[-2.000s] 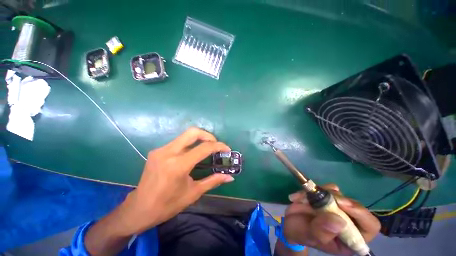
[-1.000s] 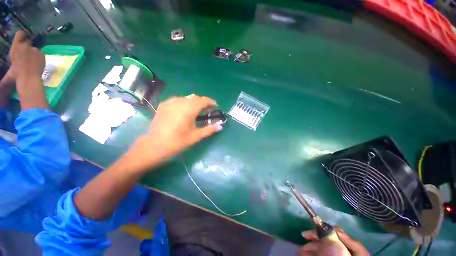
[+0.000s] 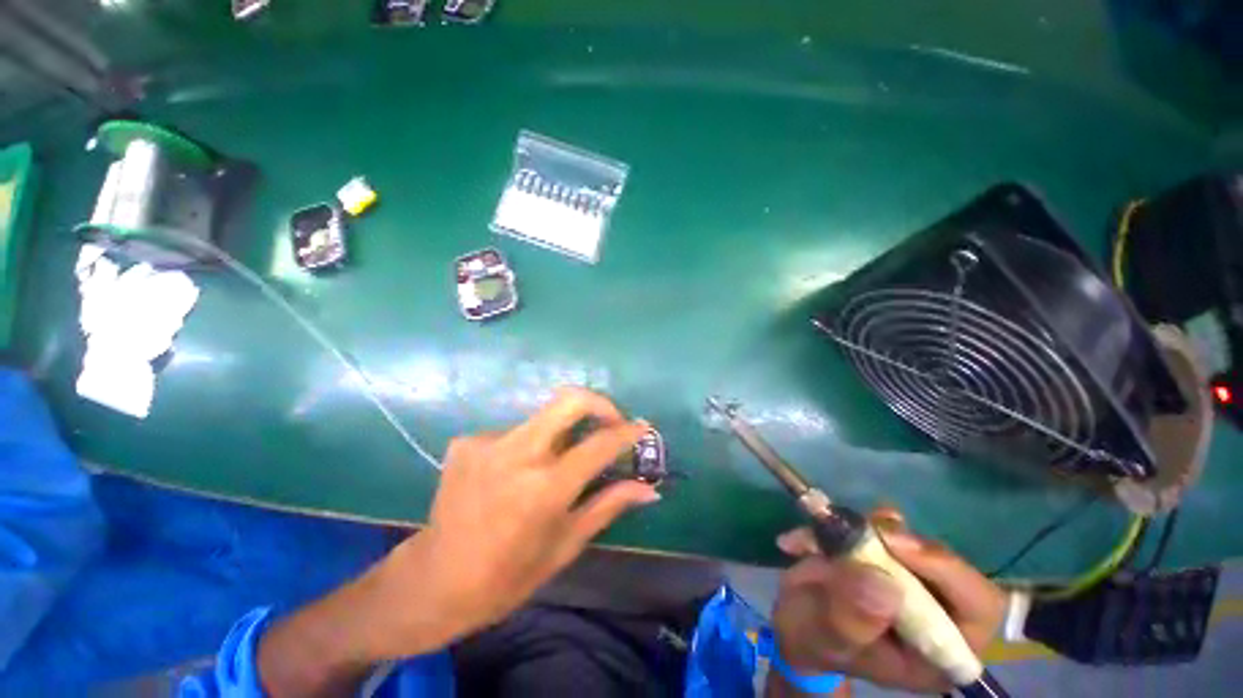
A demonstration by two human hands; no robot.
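Observation:
My left hand (image 3: 525, 498) holds a small dark watch housing (image 3: 650, 454) between thumb and fingers, low over the green mat near the front edge. The palm side is hidden. My right hand (image 3: 886, 600) grips the cream handle of the soldering iron (image 3: 791, 477) like a pen. Its tip points up and left, to the right of the housing and apart from it. Solder wire (image 3: 341, 357) runs from the spool (image 3: 132, 191) to behind my left hand. Two more housings lie on the mat, one at the left (image 3: 319, 237) and one nearer the middle (image 3: 485, 285).
A clear box of small parts (image 3: 560, 198) lies behind the housings, with a yellow-and-white block (image 3: 357, 195) to its left. White paper (image 3: 130, 327) lies by the spool. A black fan (image 3: 1009, 334) stands at the right. A blue sleeve (image 3: 41, 505) shows at the left edge.
My left hand has come back from beside the clear box to the front edge, holding a housing. A housing now lies apart in front of the box. The view has turned.

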